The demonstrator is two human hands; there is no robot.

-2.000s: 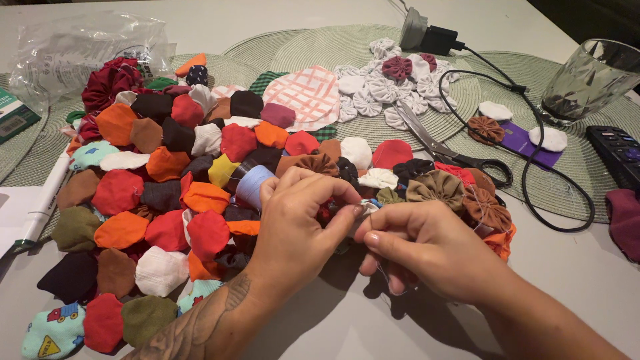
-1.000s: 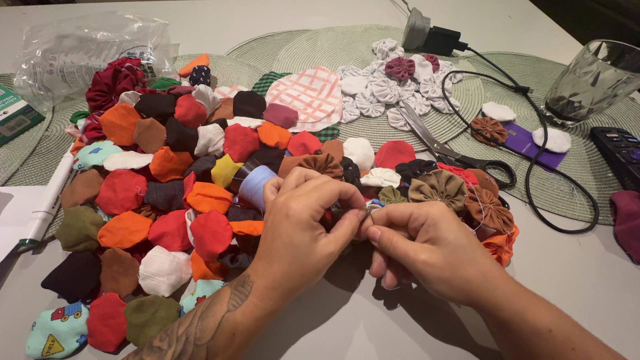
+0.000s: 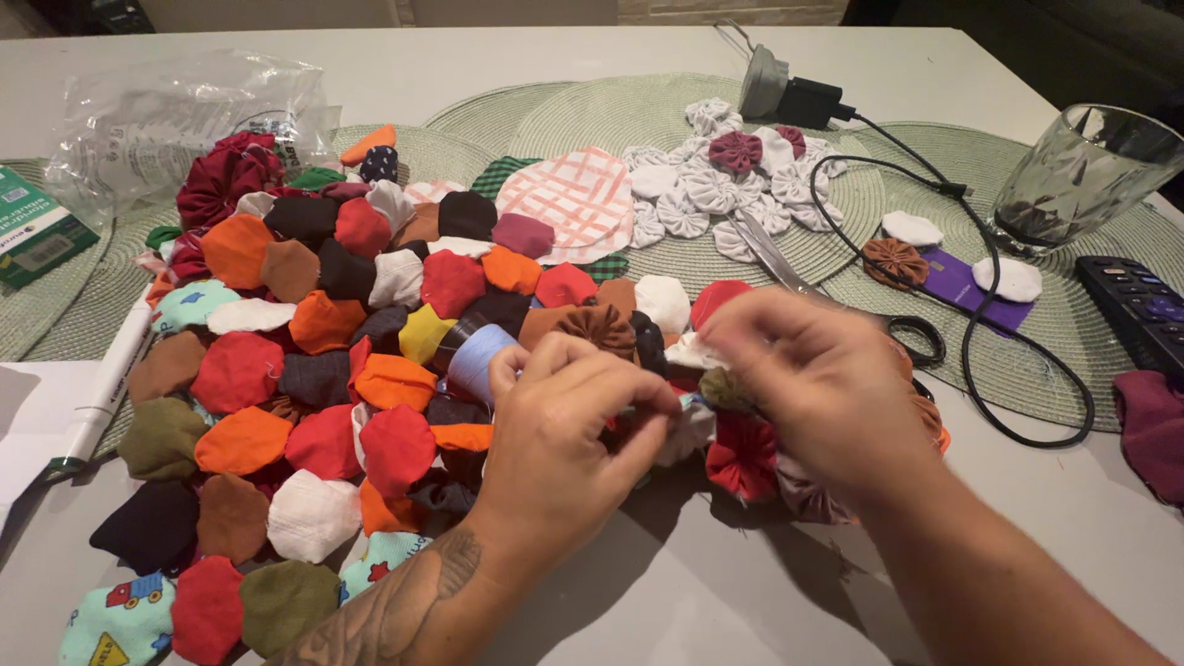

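A patchwork of joined fabric yo-yos [image 3: 245, 370] in red, orange, brown, black, white and olive spreads under and around my hands. My left hand [image 3: 578, 425] pinches the edge of the fabric at its right part, thumb and forefinger together, beside a spool of light blue thread [image 3: 481, 361]. Blurred by motion, my right hand [image 3: 814, 388] is raised over a red yo-yo [image 3: 743, 453] and an olive one, thumb against fingers. Whether it holds a needle or thread cannot be made out.
Scissors [image 3: 782, 264] lie behind my right hand, near white yo-yos [image 3: 726, 185] on woven placemats. A black cable [image 3: 967, 370] with a charger, a drinking glass [image 3: 1082, 185], a purple card [image 3: 976, 291] and a remote control [image 3: 1138, 310] are at right. A marker [image 3: 111, 379] and plastic bag [image 3: 185, 129] are at left.
My right hand has lifted away from my left hand, where the two were together before. A red yo-yo and a mauve one now show below my right hand. My left hand keeps its pinch.
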